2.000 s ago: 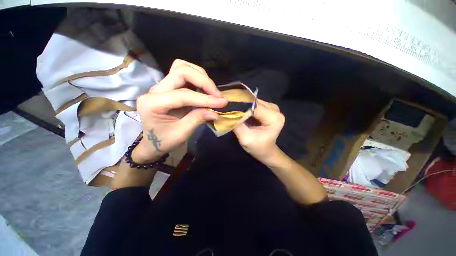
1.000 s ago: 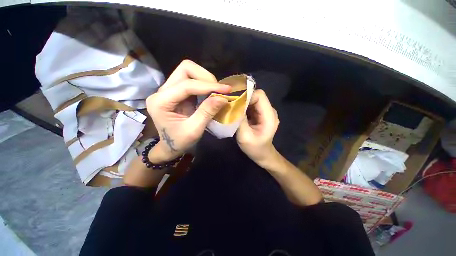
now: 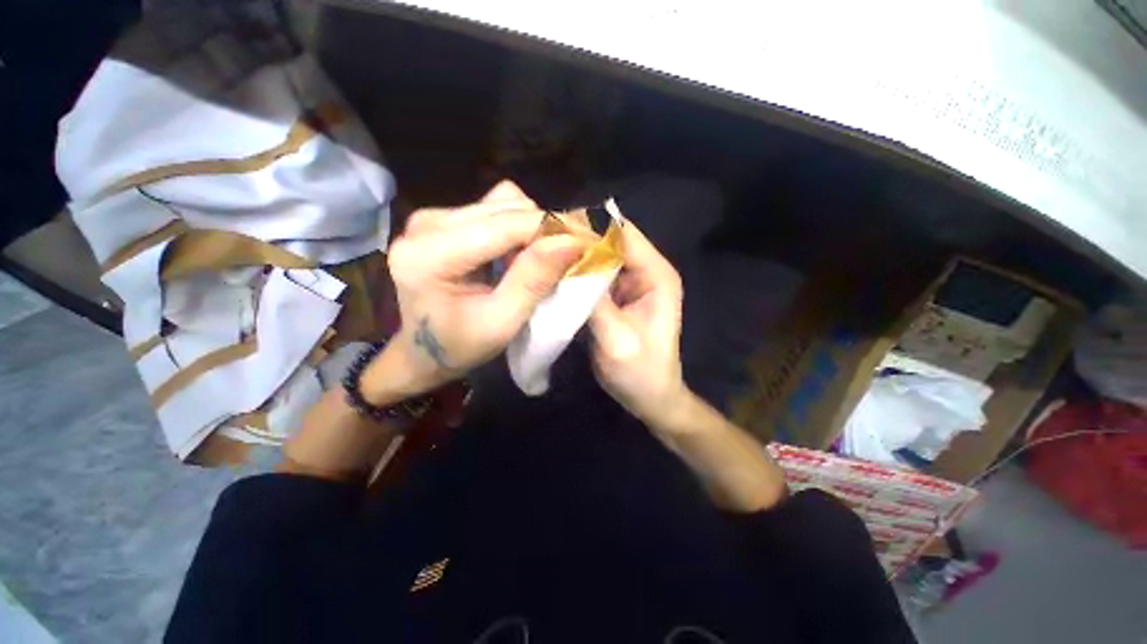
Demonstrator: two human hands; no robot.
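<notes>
A small pocket or flap piece [image 3: 564,317] is held between both hands above my dark-clothed lap. Its whitish side faces out and hangs down to the lower left. Tan fabric and a dark edge show at its open top. My left hand [image 3: 472,277] pinches the tan part between thumb and fingers. My right hand [image 3: 639,315] grips the piece's right edge. The fingertips of my right hand are partly hidden behind the fabric, and I cannot tell whether they hold a tool.
A white tabletop [image 3: 805,76] crosses the top. White fabric with tan strips [image 3: 227,252] drapes at the left. At the right are a cardboard box [image 3: 836,384] with white scraps [image 3: 916,409], a red-and-white printed box [image 3: 868,497] and a red plastic bag [image 3: 1094,472].
The piece's opening has narrowed, and its whitish side now hangs lower towards the lower left. My hands have come closer together. The surroundings have shifted left in view.
</notes>
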